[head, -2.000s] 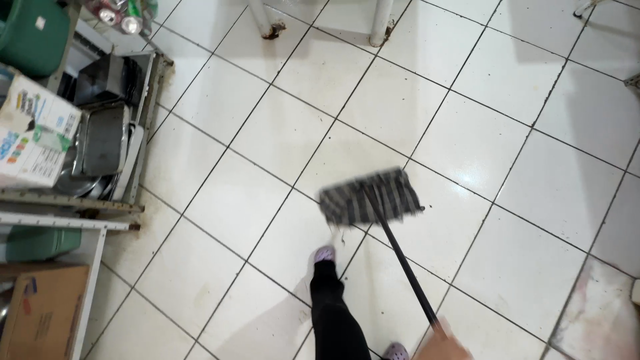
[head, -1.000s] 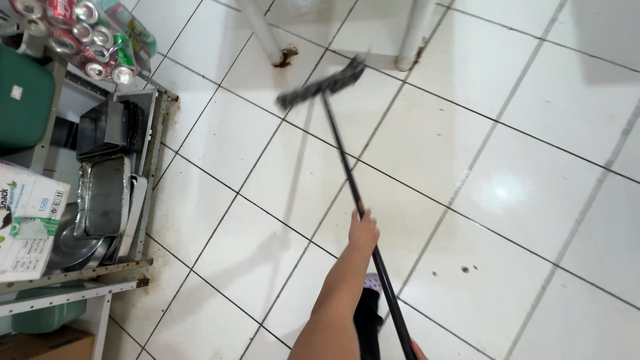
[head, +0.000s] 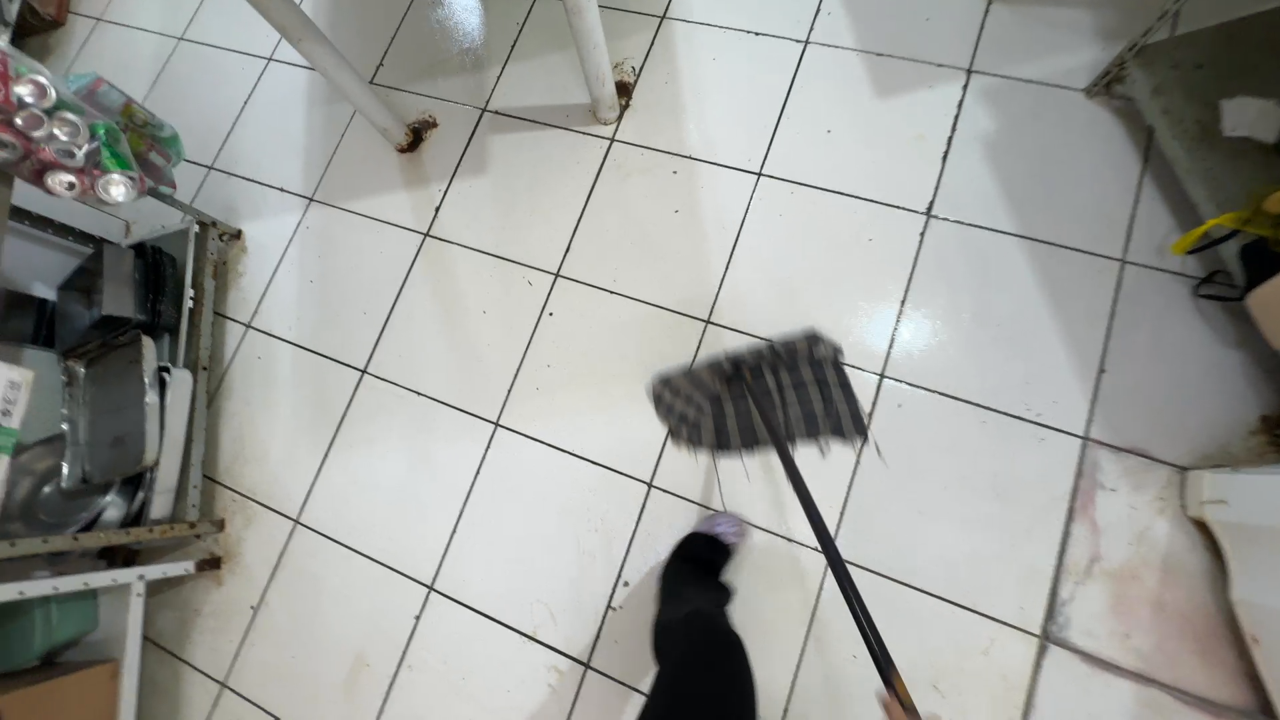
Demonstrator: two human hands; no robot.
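A long black pole [head: 835,550] slants up from the bottom edge to a wide head draped in dark striped cloth [head: 760,395], which is blurred over the white tiled floor. At the bottom edge, a small part of my left hand [head: 897,706] is closed around the pole; most of it is cut off. Which hand this is shows only by its place on the pole. My right hand is out of view. Loose threads hang from the cloth near my foot in a purple shoe [head: 722,527].
At left stands a rusty metal shelf [head: 205,380] with metal pans [head: 118,410] and bagged drink cans [head: 65,150]. White legs with rusty ends [head: 350,80] stand at the top. A pinkish stained slab [head: 1140,590] and a white fixture [head: 1235,530] are at right. Small dark specks dot the tiles.
One second ago the cloth-covered head was up by the white legs, with my left arm stretched out along the pole. Now the head is back near my foot and the forearm is out of view.
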